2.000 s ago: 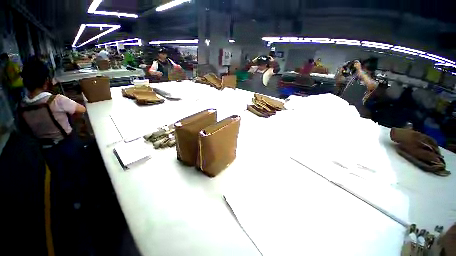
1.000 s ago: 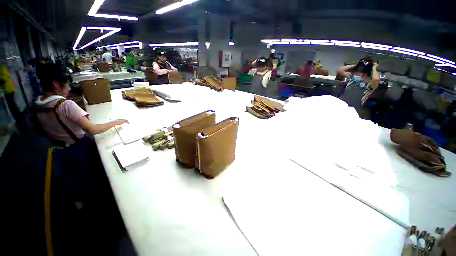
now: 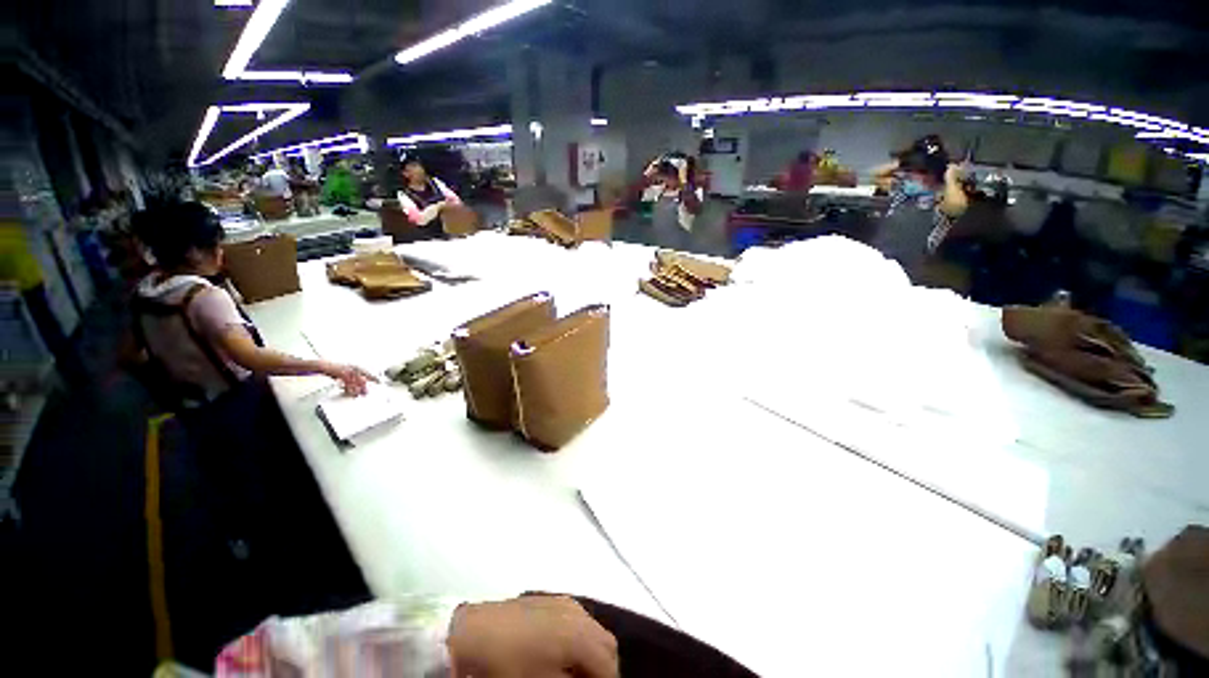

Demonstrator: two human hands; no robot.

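Note:
My left hand, in a flowered sleeve, is at the bottom edge, cut off by it. Its fingers are curled on a dark brown piece with a curved edge; most of this piece is out of the picture. My right hand is not in view. Two brown handbags stand upright side by side on the white table, beyond my left hand.
Rolled straps and white cards lie left of the bags. More straps and a brown piece are at the lower right. Brown piles and white heaped material lie beyond. A person reaches toward the cards.
My left hand has come in at the bottom with the dark brown piece. The person at the left has moved nearer, a hand now by the cards. The view has shifted slightly.

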